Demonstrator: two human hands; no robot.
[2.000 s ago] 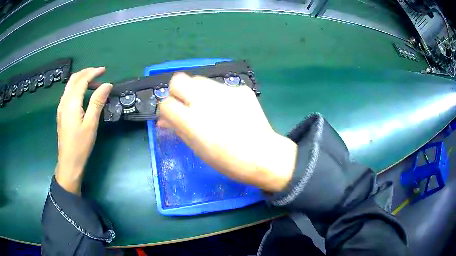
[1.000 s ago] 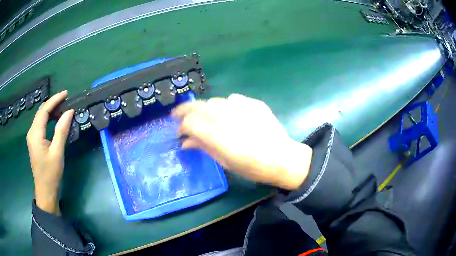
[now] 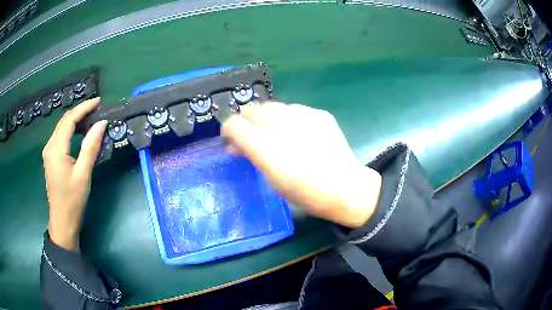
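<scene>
A dark carrier bar (image 3: 181,91) lies slanted across the upper part of a blue tray (image 3: 227,249). Several round units with shiny blue-white centres, such as this coil unit (image 3: 158,117), sit along its scalloped edge. My left hand (image 3: 71,163) grips the bar's left end between thumb and fingers. My right hand (image 3: 296,154) is just below the bar's right end, over the tray's right side. Its fingertips are blurred and bunched, and I cannot tell whether they hold anything. Small reddish-purple specks lie on the tray bottom.
Another carrier bar (image 3: 45,103) with round units lies at the left on the green worktop (image 3: 375,91). A metal rail runs along the back. A metal parts cluster (image 3: 514,30) is at the far right. A blue stool (image 3: 507,178) stands on the grey floor at the right.
Since two seconds ago, my right hand has moved off the bar's middle towards its right end, uncovering the round units. Bar and tray appear further left in view. My left hand still grips the bar.
</scene>
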